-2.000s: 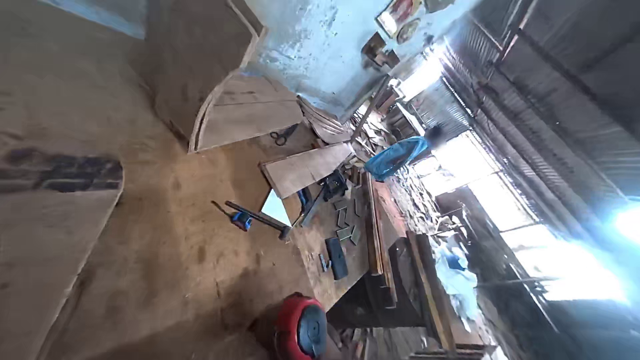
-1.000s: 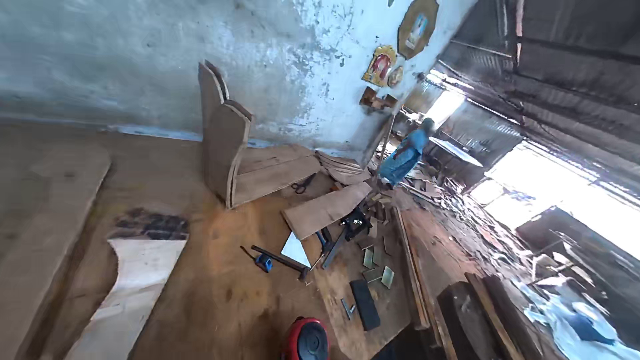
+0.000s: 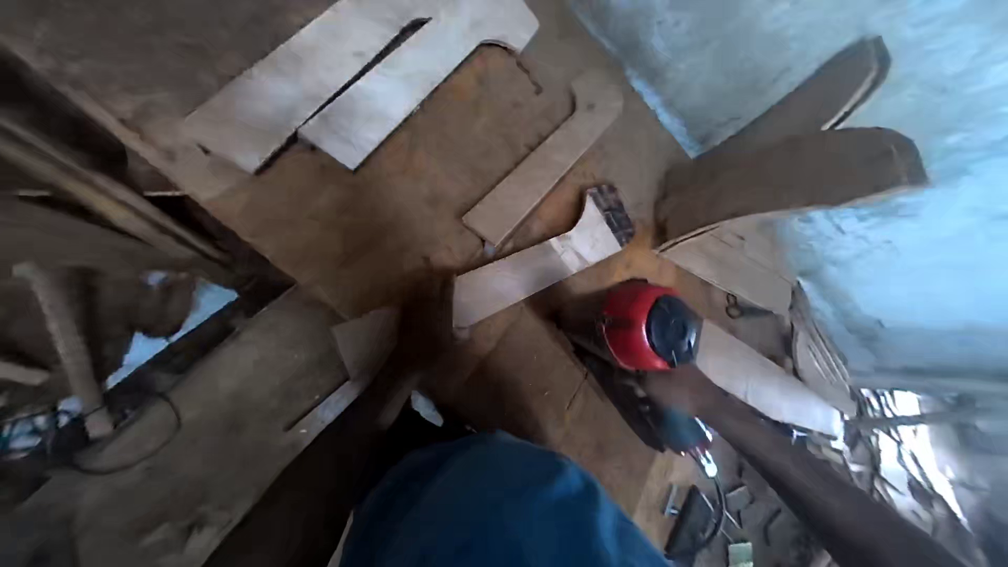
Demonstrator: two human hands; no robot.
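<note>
My right hand [image 3: 673, 390] is closed around the handle of a red and black power tool [image 3: 642, 327], which looks like a pneumatic nailer. A hose fitting shows at the lower end of its handle. The tool's nose is hidden beneath its body. Left of the tool lies a pale shaped wooden board [image 3: 524, 276] with a dark, marked end. My left hand [image 3: 417, 335], dark and blurred, is at the board's near left end; its fingers cannot be made out. Another curved wooden piece [image 3: 543, 165] lies just beyond that board.
Large pale cut boards [image 3: 354, 87] lie at the upper left. Curved panels [image 3: 795, 173] lean on the blue wall at the right, near scissors [image 3: 744, 309] and a long board [image 3: 764, 378]. A dark block [image 3: 691, 520] and an air hose [image 3: 720, 504] are at lower right.
The view has swung strongly down and left. Both my hands have come into view, the right one on the red tool, whose top showed at the bottom edge before.
</note>
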